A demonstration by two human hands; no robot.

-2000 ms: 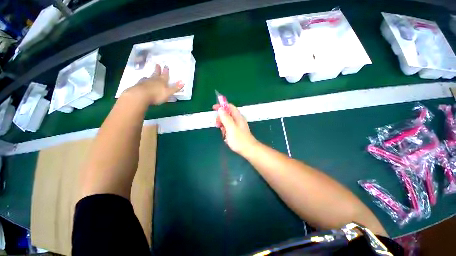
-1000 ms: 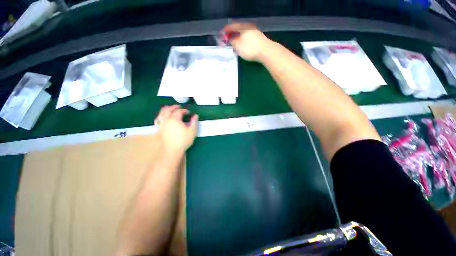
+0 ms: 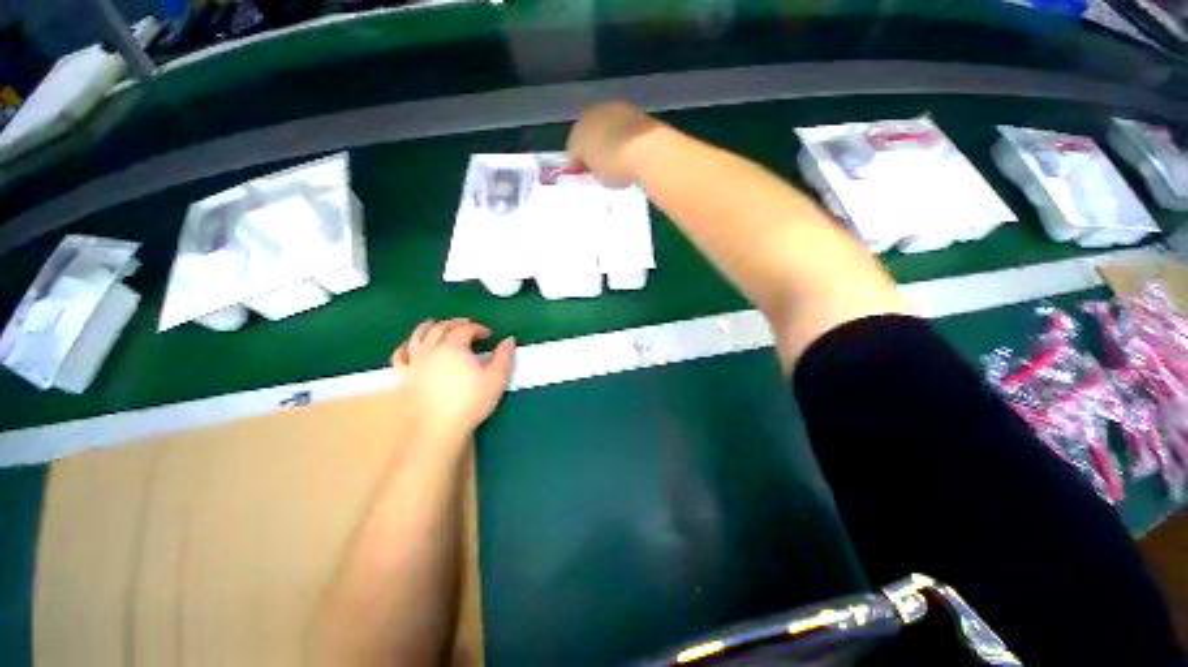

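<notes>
A white blister tray point(image 3: 560, 241) lies on the green conveyor belt point(image 3: 404, 280) in front of me. A grey or clear item point(image 3: 503, 190) sits at its upper left. A pink bagged part point(image 3: 563, 172) shows in the tray's upper slot. My right hand point(image 3: 615, 141) is at the tray's top right edge, over the part's right end; its fingertips are hidden, so I cannot tell if it still grips the part. My left hand point(image 3: 450, 375) rests on the white belt edge, fingers apart and empty.
More white trays stand left point(image 3: 267, 248) and right point(image 3: 905, 185) on the belt; the right ones hold pink parts. A cardboard sheet point(image 3: 248, 534) lies under my left forearm. Pink bagged parts point(image 3: 1062, 391) are piled at right. A shiny curved metal piece point(image 3: 795, 632) is at bottom.
My right hand has brought the pink part from beside the belt edge to the tray's upper slot. My left hand has left a tray and come down to the white edge.
</notes>
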